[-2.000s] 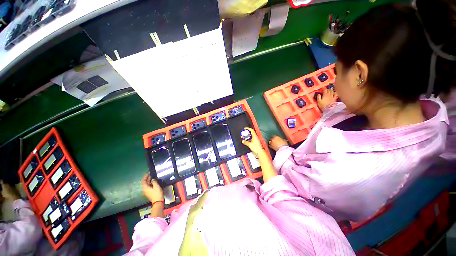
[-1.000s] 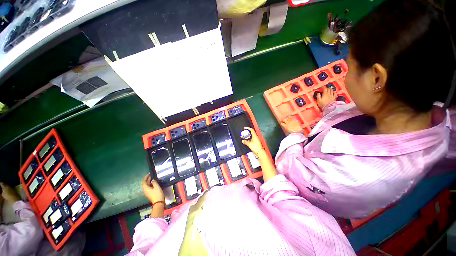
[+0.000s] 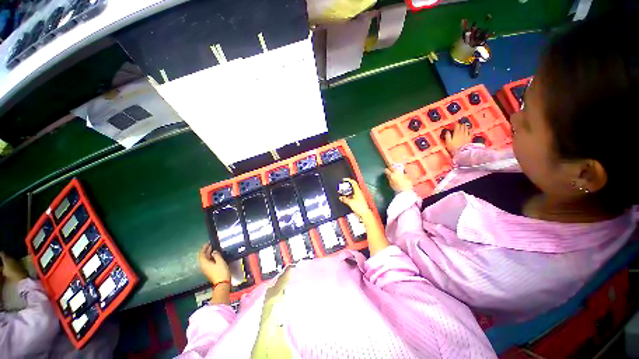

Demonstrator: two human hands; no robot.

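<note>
The orange-red main tray (image 3: 360, 168) lies in front of me with a black inner tray (image 3: 335, 177) across its middle. Several glossy black phone-like screens (image 3: 286, 207) stand side by side in it. My right hand (image 3: 359, 202) holds a small device (image 3: 345, 188) with a whitish glare in its fingertips, over the strip's right end, where no screen shows. My left hand (image 3: 214, 268) is at the lower left corner of the trays, fingers bent at the edge; its grip is unclear. Blue circuit parts (image 3: 278, 175) fill the upper row, white-faced parts (image 3: 300, 247) the lower.
A red tray (image 3: 55, 268) with dark and white parts lies at the left, near another person's arm. At the right, a neighbour's hands are at a red compartment tray (image 3: 436, 163) with small dark devices. A white sheet (image 3: 242, 105) stands behind the main tray.
My hands and the main tray look unmoved. The neighbour's head has moved right and down, showing more of the right tray. Their nearer hand has moved onto that tray's near left edge.
</note>
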